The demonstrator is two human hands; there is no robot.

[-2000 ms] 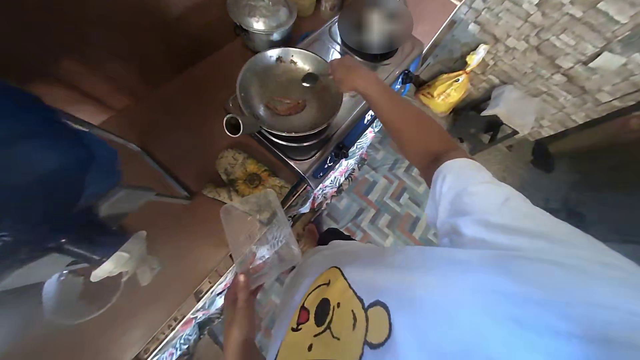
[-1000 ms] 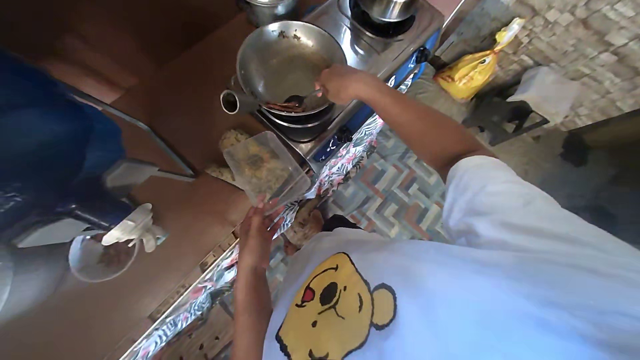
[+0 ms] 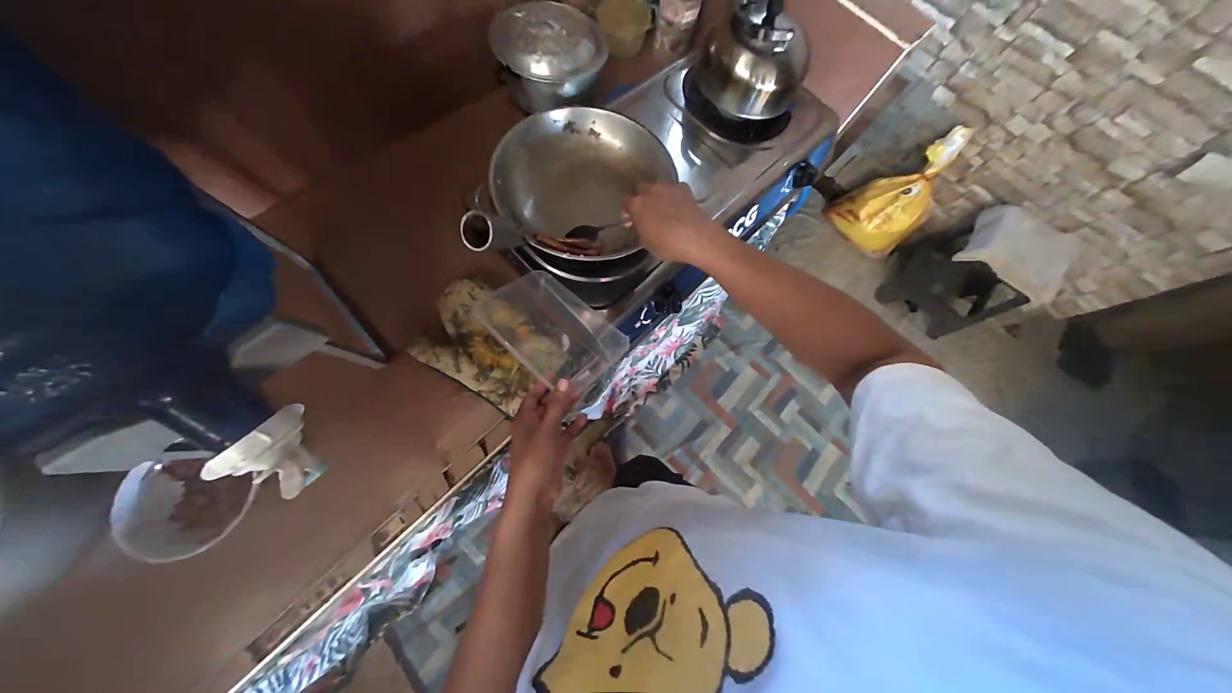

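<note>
My right hand (image 3: 664, 221) grips a metal spoon (image 3: 592, 232) over the near side of a metal wok (image 3: 568, 178). The spoon's bowl rests by reddish-brown food (image 3: 568, 245) at the wok's lower edge. The wok sits on the near burner of a two-burner gas stove (image 3: 698, 154), and its hollow handle (image 3: 476, 231) points left. A clear plastic container (image 3: 553, 332) is in my left hand (image 3: 544, 423), tilted beside the stove and above a floral cloth (image 3: 481, 337). The container looks see-through, with no food visible in it.
A steel kettle (image 3: 756, 63) stands on the far burner. Behind the wok is a lidded metal pot (image 3: 549, 48) with jars beside it. A white pail (image 3: 183, 510) stands at lower left, below a blue container (image 3: 106, 221). A yellow plastic bag (image 3: 881, 212) lies by the stone wall.
The food and spoon have moved from the wok's middle to its edge near the handle. My left hand has brought the container closer to the wok. The view has shifted slightly.
</note>
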